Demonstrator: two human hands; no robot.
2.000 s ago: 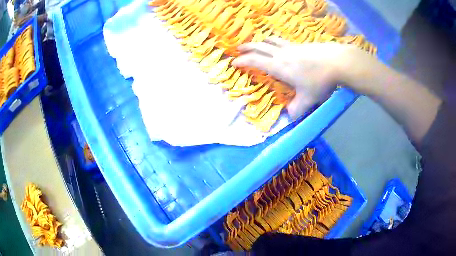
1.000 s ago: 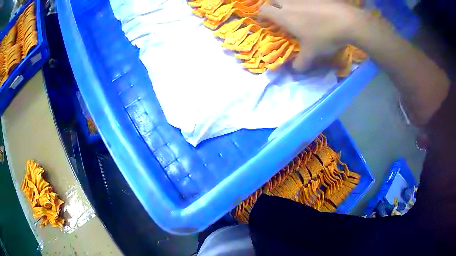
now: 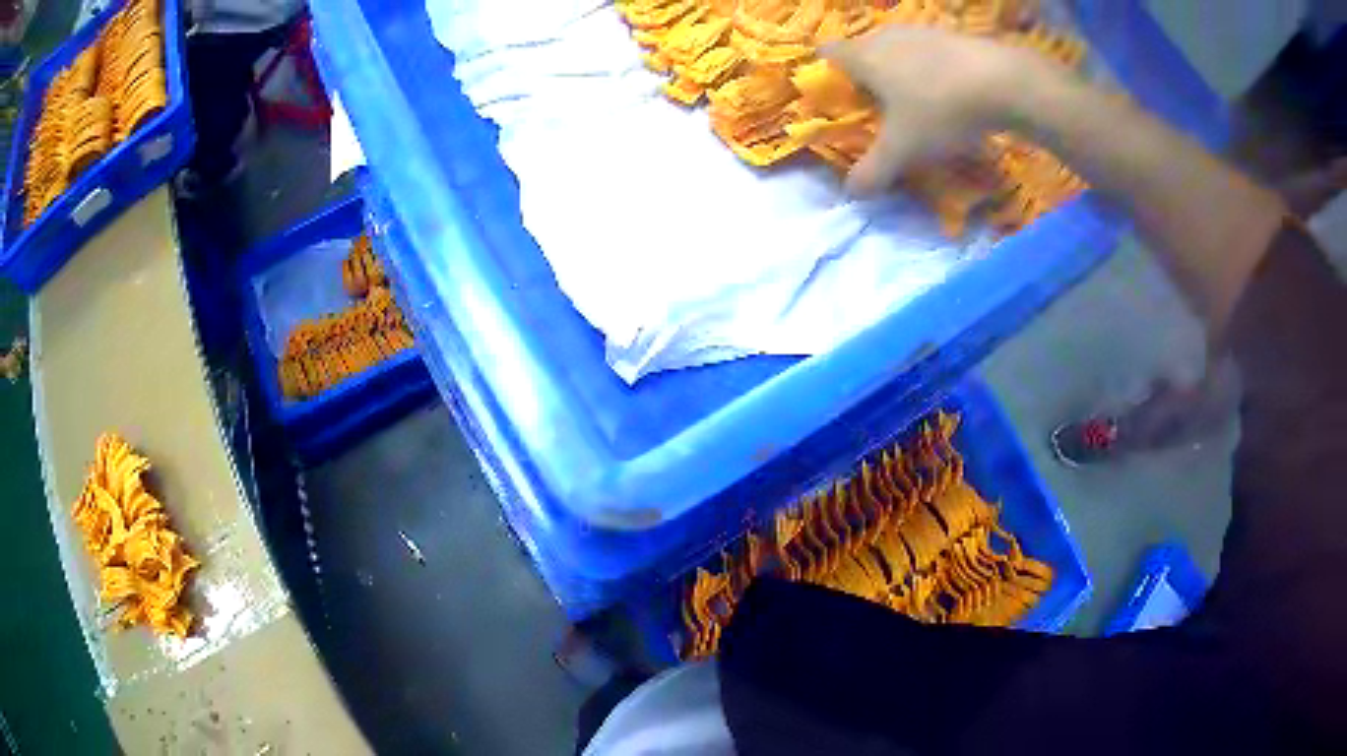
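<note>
A large blue crate fills the middle, holding a wrinkled white liner. Layered orange strap pieces lie on the liner toward the crate's far and right side. My right hand comes in from the right, palm down over the orange pieces, thumb apart from the fingers. It is blurred, and whether it grips a piece cannot be told. My left hand does not show. A dark sleeve or clothing crosses the bottom right.
Below the crate is another blue crate with orange rows. Left, a curved tan bench bears a loose orange pile and a blue crate of orange rows. A smaller blue crate sits beside the bench. A shoe shows at right.
The view has shifted, showing more floor and the crate beside the bench. My right hand has moved over the pieces, which are rearranged, with more near the crate's right wall.
</note>
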